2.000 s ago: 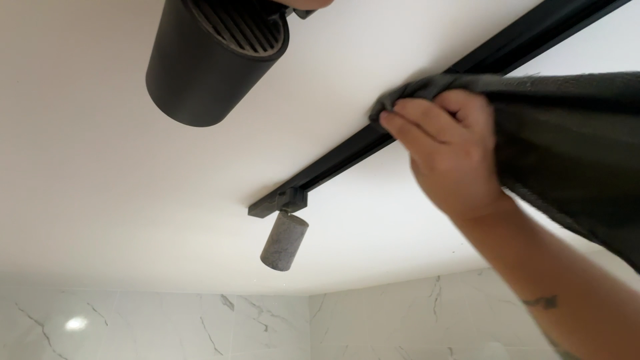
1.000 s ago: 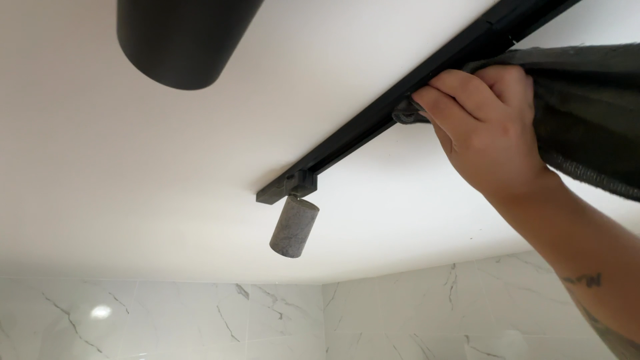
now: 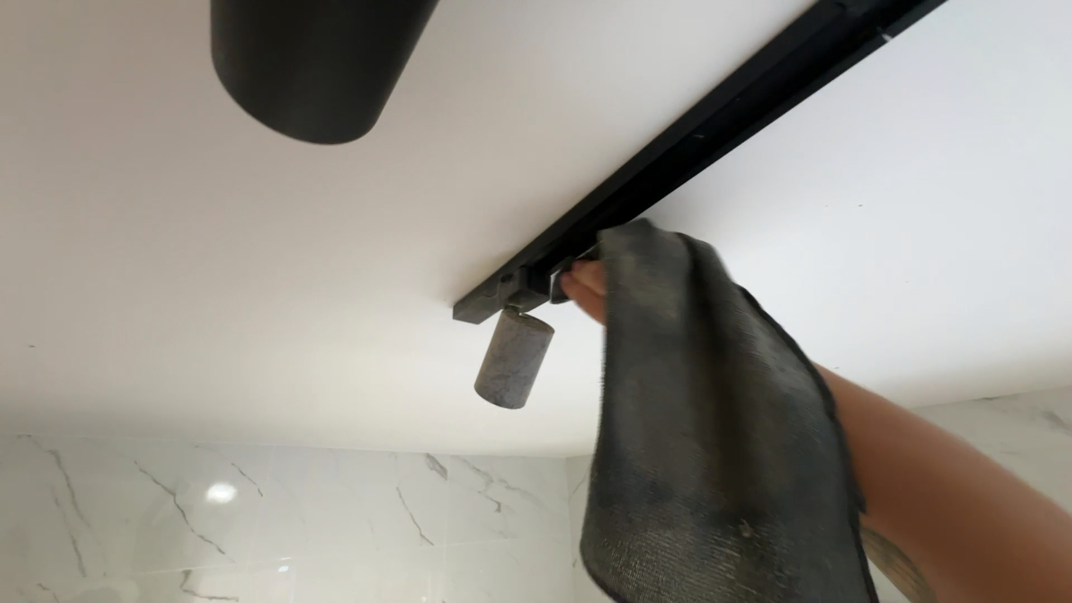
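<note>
My right hand (image 3: pixel 586 287) holds a dark grey cloth (image 3: pixel 720 419) against the black ceiling light track (image 3: pixel 712 134), close to its far end. Only some fingertips show; the hanging cloth hides the rest of the hand. Just left of the fingers, a small spotlight with a dusty-looking grey cylindrical head (image 3: pixel 513 360) hangs from the track. A larger black cylindrical lamp head (image 3: pixel 314 67) is at the upper left, cut off by the frame's top edge. My left hand is out of view.
The white ceiling (image 3: pixel 251 251) surrounds the track. Below it, walls of white marble-patterned tile (image 3: pixel 335 519) meet in a corner, with a bright reflection on the left wall.
My right hand has moved along the track towards the small grey spotlight. The cloth, earlier trailing off to the right, now hangs down over the hand.
</note>
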